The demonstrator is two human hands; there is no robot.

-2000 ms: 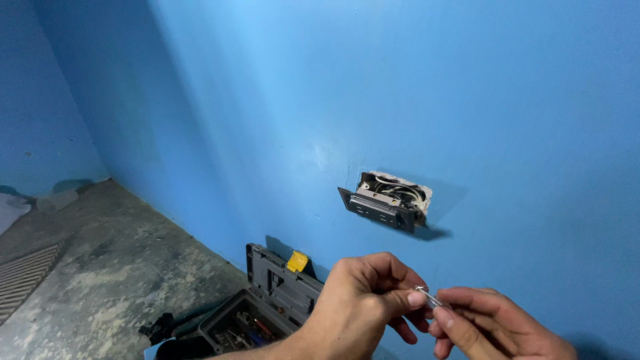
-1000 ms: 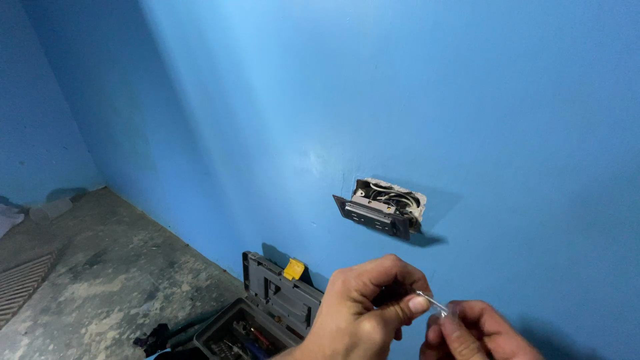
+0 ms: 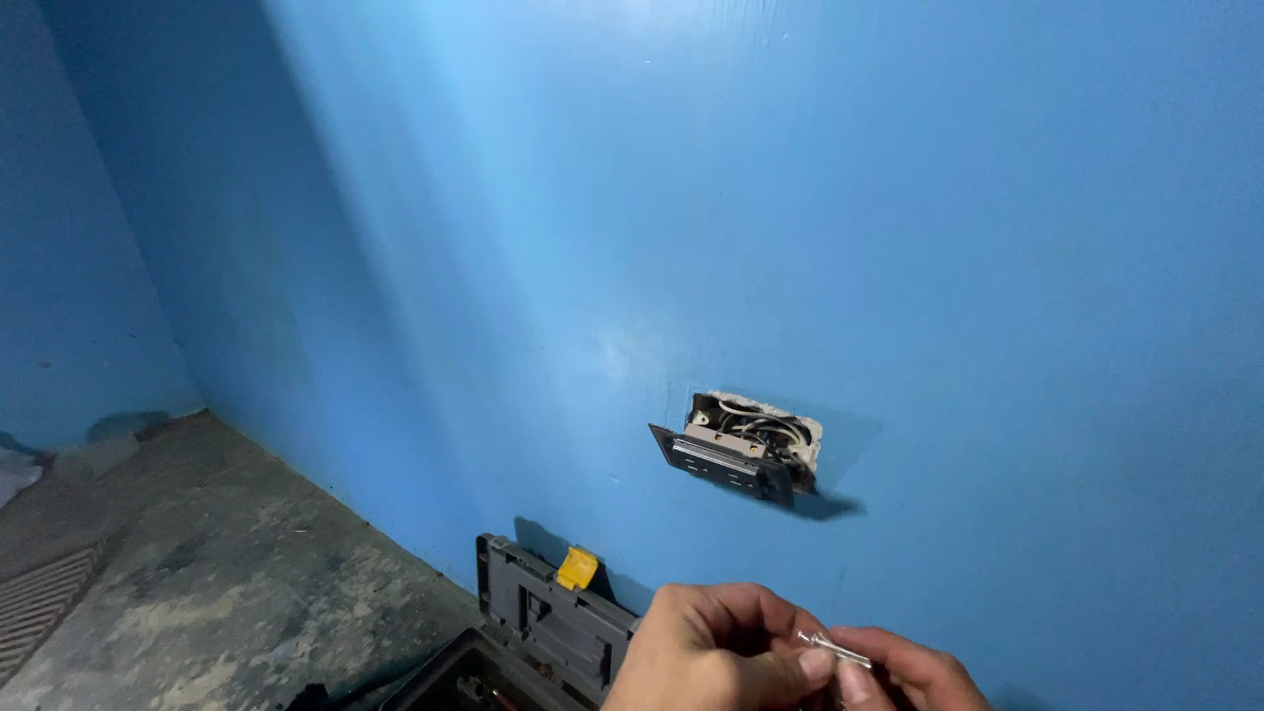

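Note:
At the lower edge of the head view, my left hand point(image 3: 726, 652) pinches a small shiny metal piece point(image 3: 837, 650), perhaps a screw, between thumb and fingers. My right hand point(image 3: 904, 671) grips the same piece from the other side, its fingertips touching those of the left. Something clear and thin shows around the piece; what it is cannot be told. Above the hands, a dark outlet plate with sockets point(image 3: 726, 469) hangs tilted out of a rough-edged wall box point(image 3: 808, 434). Pale wires point(image 3: 765, 417) are bunched inside the box behind it.
An open dark grey toolbox point(image 3: 563, 622) with a yellow latch point(image 3: 577, 569) stands against the blue wall point(image 3: 592, 247), left of my hands, with tools partly visible inside. A ridged grate or mat point(image 3: 44, 602) lies on the stained concrete floor point(image 3: 257, 563) at far left.
The fingers of my right hand have shifted around the small metal piece, closing up to the left fingertips. The outlet still hangs from the wall.

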